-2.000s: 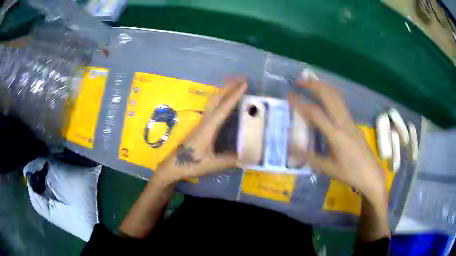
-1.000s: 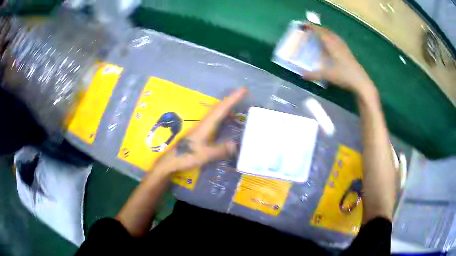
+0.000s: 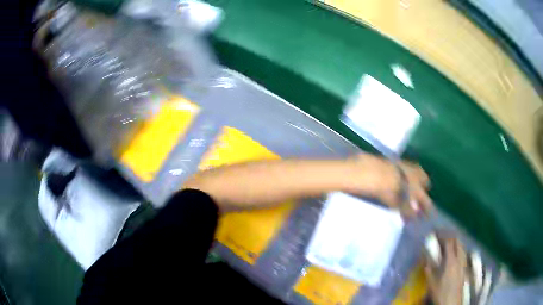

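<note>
A white inner tray (image 3: 355, 238) lies on the carton-covered bench. A second white tray (image 3: 383, 114) sits on the green belt beyond it; blur hides what it holds. My left hand (image 3: 411, 187) is stretched across to the right, above the bench tray's far right corner, its fingers blurred and pointing down. My right hand (image 3: 449, 268) is low at the right, beside several white oblong units (image 3: 476, 277). One white unit (image 3: 433, 247) shows at its fingers; whether it is gripped is unclear. My left hand's contents are also unclear.
The green belt (image 3: 286, 53) curves behind the bench, with a tan ledge (image 3: 411, 27) beyond. A small white piece (image 3: 402, 75) lies on the belt. Shiny clear plastic (image 3: 107, 65) covers the bench's left end. A white sack (image 3: 83, 208) and a dark-clothed form (image 3: 47, 101) are at the left.
My right hand has left the tray on the belt and come down to the white units. My left hand has swung right, over the bench tray. The view has tilted and shifted.
</note>
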